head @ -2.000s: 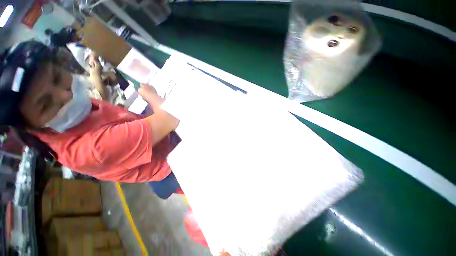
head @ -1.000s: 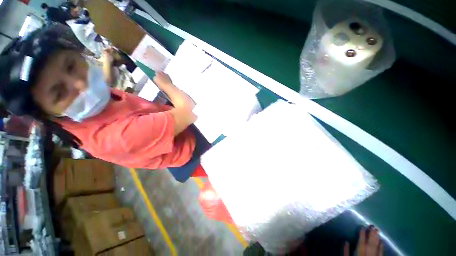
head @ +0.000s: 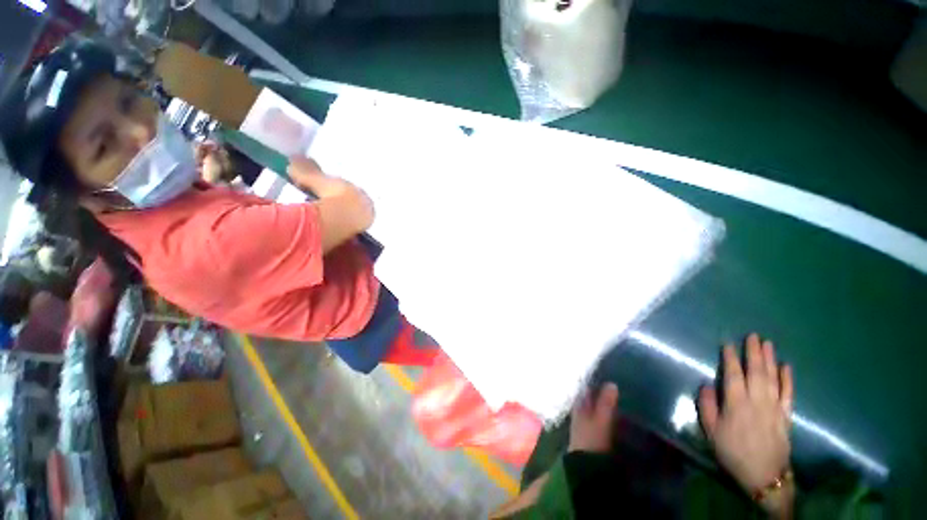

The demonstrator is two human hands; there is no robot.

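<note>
A large stack of bubble bags [head: 529,264], glaring white with a bubbly right edge, lies across the bench at centre. My left hand [head: 593,416] is at the bench edge just below the stack's near corner; it is partly hidden, and I cannot tell whether it grips anything. My right hand [head: 750,411] lies palm down and empty on the shiny green worktop [head: 671,355], right of the stack, fingers a little apart. A cream unit in a clear bubble bag [head: 569,51] stands on the belt at the top, cut off by the picture's edge.
A masked person in a red shirt [head: 234,264] sits at the left, an arm at the stack's far side. A white card [head: 280,124] lies by that hand. The white edge strip [head: 752,188] borders the green belt [head: 437,61]. Red plastic [head: 457,406] hangs below the bench; cartons [head: 193,432] stand behind.
Both my hands now show at the lower right, the right one much farther into view. The view has shifted, so the bagged unit appears higher and farther left, partly cut off.
</note>
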